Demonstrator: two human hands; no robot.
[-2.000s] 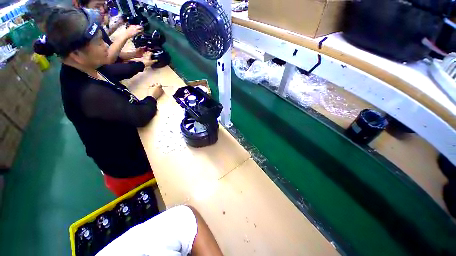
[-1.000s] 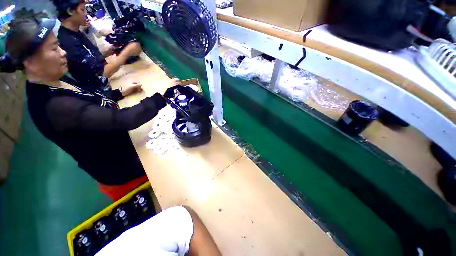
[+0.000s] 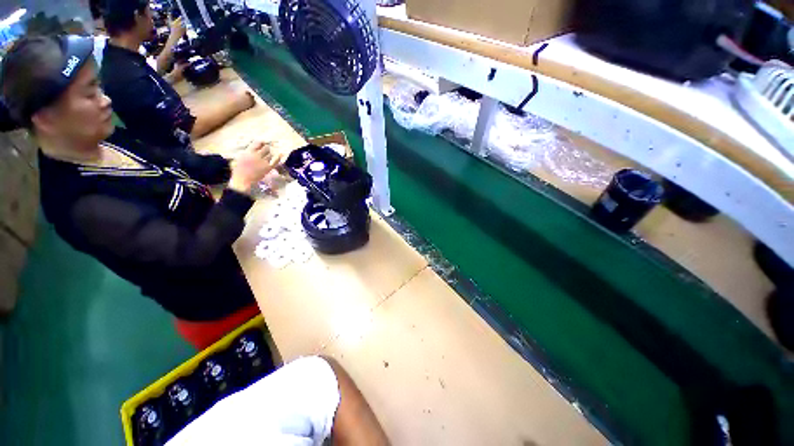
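Observation:
Neither of my hands is in view; only a white sleeve point(image 3: 261, 405) and part of a bare forearm show at the bottom edge. A yellow crate point(image 3: 196, 359) left of the sleeve holds several black base housings with silver discs. Further up the tan bench point(image 3: 383, 335), an open black base housing point(image 3: 324, 172) with a silver disc inside touches or overlaps a round black fan unit point(image 3: 335, 228) with pale blades. White gears point(image 3: 283, 239) lie loosely beside them.
A neighbour point(image 3: 131, 192) in black stands at the bench's left, another person beyond. A green conveyor point(image 3: 487, 235) runs on the right. A white post point(image 3: 374, 157) carries a black fan point(image 3: 331, 43). Clear plastic point(image 3: 514, 139) and a black cylinder point(image 3: 629, 200) lie under the shelf.
My view has turned slightly right. The neighbour's hand has left the black housing and both hands are now together over the bench beside it. A dark shape now shows on the belt at bottom right.

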